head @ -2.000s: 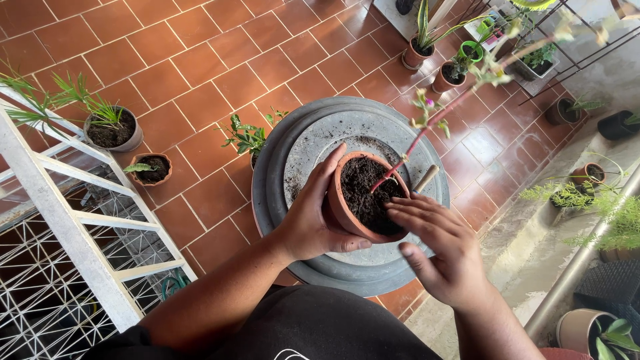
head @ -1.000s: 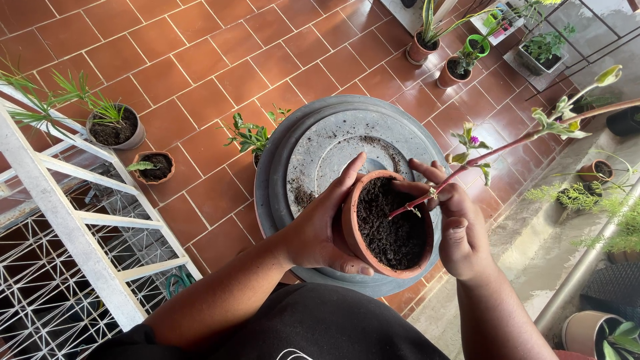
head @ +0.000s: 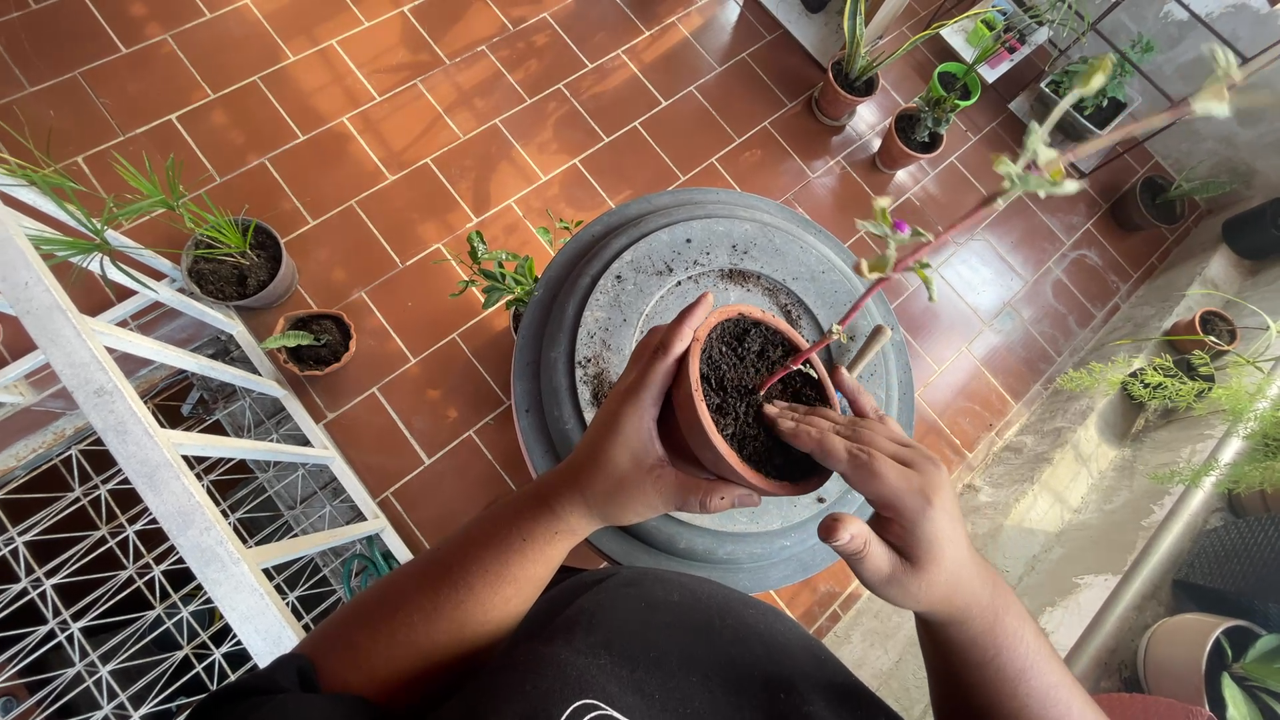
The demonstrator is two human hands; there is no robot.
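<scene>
My left hand (head: 645, 430) grips a terracotta-coloured plant pot (head: 690, 395) by its left side, tilted above a round grey pedestal (head: 560, 300). Dark potting soil (head: 745, 385) fills the pot. From it a reddish plant stem (head: 865, 297) with pale leaves and a small purple flower leans to the upper right. The fingertips of my right hand (head: 880, 480) lie on the soil near the base of the stem; its thumb stands apart outside the rim. Behind the right fingers, over the pedestal, shows the end of a light-coloured handle (head: 870, 350), the rest of it hidden.
Loose soil is scattered on the pedestal. A leafy plant (head: 500, 275) stands just behind it. At left are a white metal ladder (head: 150, 430) and two potted plants (head: 240, 265). More pots (head: 910, 140) stand at the upper right. A metal rail (head: 1150, 560) runs along the right.
My right hand was up at the stem a second ago; now its fingers are down on the soil. The pot has tilted, and the stem has swung upward in view.
</scene>
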